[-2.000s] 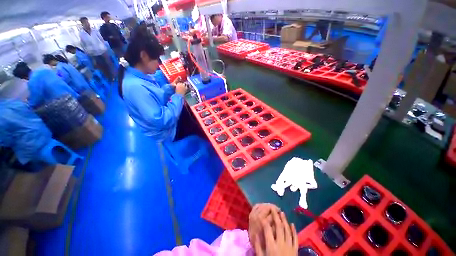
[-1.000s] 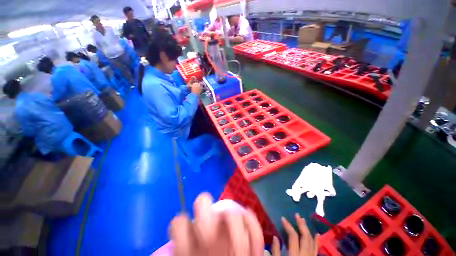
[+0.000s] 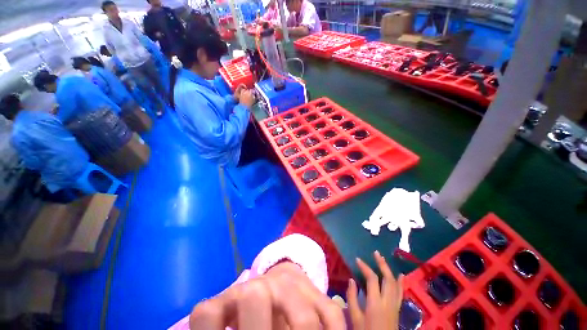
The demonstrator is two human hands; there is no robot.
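My left hand point(image 3: 273, 303), in a pink sleeve with a pale cuff, is at the bottom centre. Its fingers are bent and cut off by the lower edge, so whether it holds anything is hidden. My right hand point(image 3: 376, 296) is just beside it with fingers raised and apart, nothing visible in them, its lower part out of the picture. It is at the left edge of a near red tray point(image 3: 476, 300) with round dark discs in pockets. A thin dark red item point(image 3: 412, 259) reaches over this tray. A white glove or cloth point(image 3: 396, 213) lies behind it.
A second red disc tray point(image 3: 386, 158) lies further along the green surface. A grey post point(image 3: 479, 142) slants up at right. A person in blue point(image 3: 209, 119) sits by a blue device point(image 3: 283, 95). Red trays line the far side. Another red tray point(image 3: 312, 232) is below the bench edge.
My hands were together two seconds ago and then parted. Since one second ago my left hand has turned, its fingers bending down and its cuff showing. The view has shifted slightly.
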